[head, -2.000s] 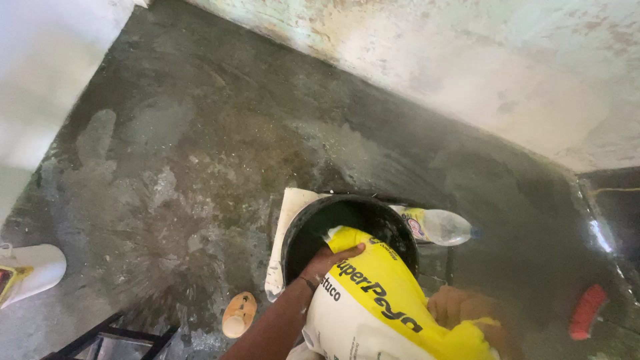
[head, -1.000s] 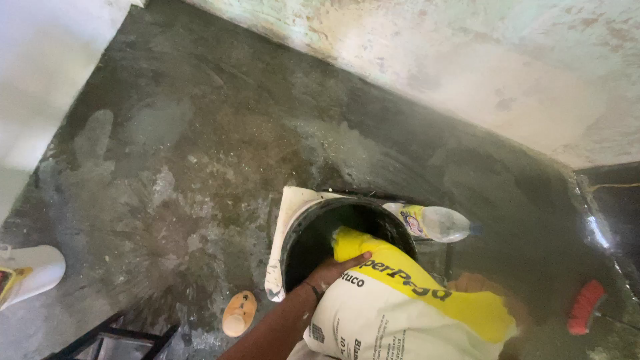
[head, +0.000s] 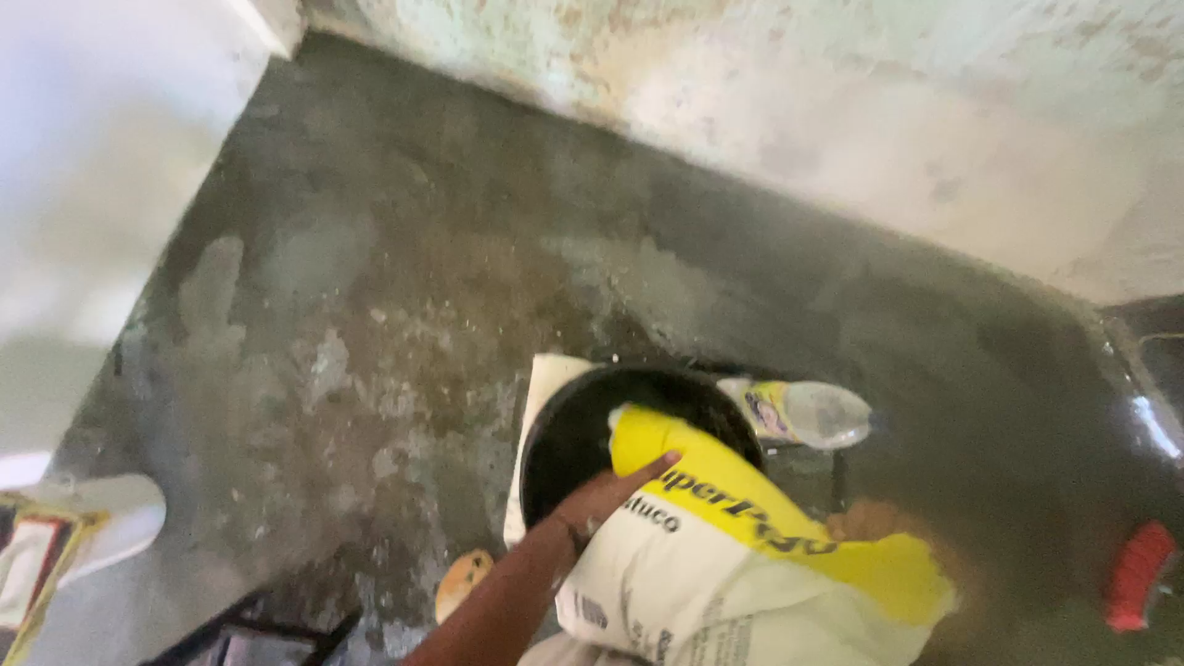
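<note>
A yellow and white bag of stucco powder is tilted over a black bucket, its yellow mouth inside the rim. My left hand lies on the bag near its mouth, fingers against the printed side; the wrist wears a thin dark band. Whether those fingers grip the bag is unclear. Behind the bag's far right side, a blurred part of my right hand shows, mostly hidden by the bag. The bucket's inside is dark, and its contents cannot be made out.
A pale board lies under the bucket's left side. Right of the bucket lies a clear plastic bottle. A round tan object is near my forearm. A white bucket stands at left, a dark frame below, a red brush-like object at right.
The bag has shifted and changed its tilt slightly over the black bucket, with its mouth staying at the opening. My left hand has stayed on the bag near the mouth.
</note>
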